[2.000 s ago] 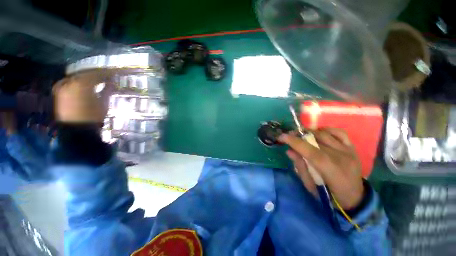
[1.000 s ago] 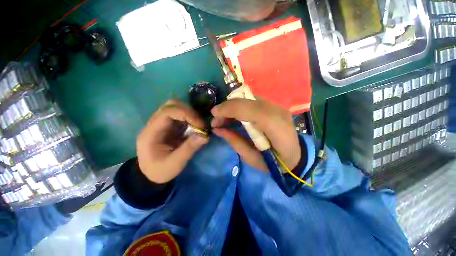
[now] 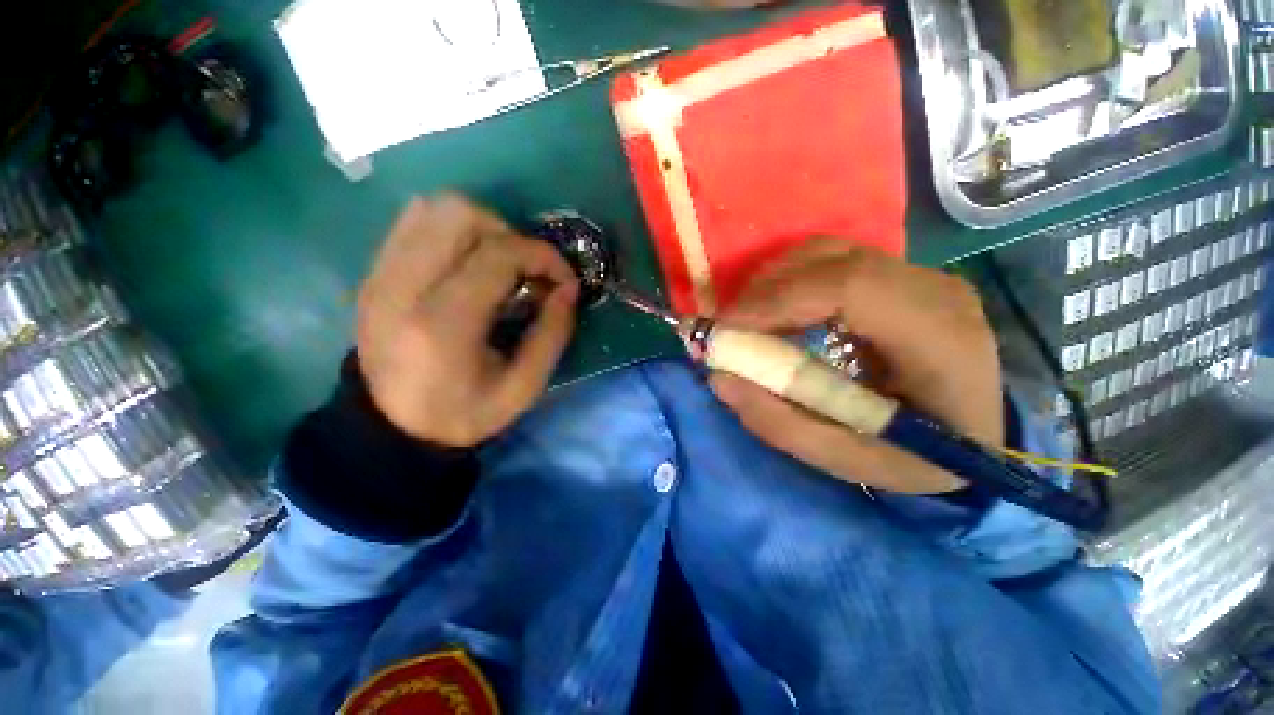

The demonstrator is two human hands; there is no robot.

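My right hand (image 3: 866,356) holds the soldering iron (image 3: 796,380) by its cream-wrapped grip, with the dark blue handle end pointing lower right. Its thin metal tip points left and reaches the near right edge of the round black unit (image 3: 577,252) on the green mat (image 3: 308,266). My left hand (image 3: 461,321) is at the unit's left side, blurred, with thumb and fingers pinched together over a small dark thing. The fingers hide what exactly is pinched, and they hide part of the unit.
A red pad (image 3: 782,154) with cream tape lies beyond the iron. Thin tweezers (image 3: 601,64) lie between it and a white sheet (image 3: 405,70). A metal tray (image 3: 978,210) holds a sponge. Blister trays stand left (image 3: 98,405) and right (image 3: 1160,300). Waiting black units (image 3: 217,101) sit far left.
The iron has swung from pointing away, beside the unit, to pointing left with its tip at the unit. My right hand has moved right; my left hand has moved up against the unit.
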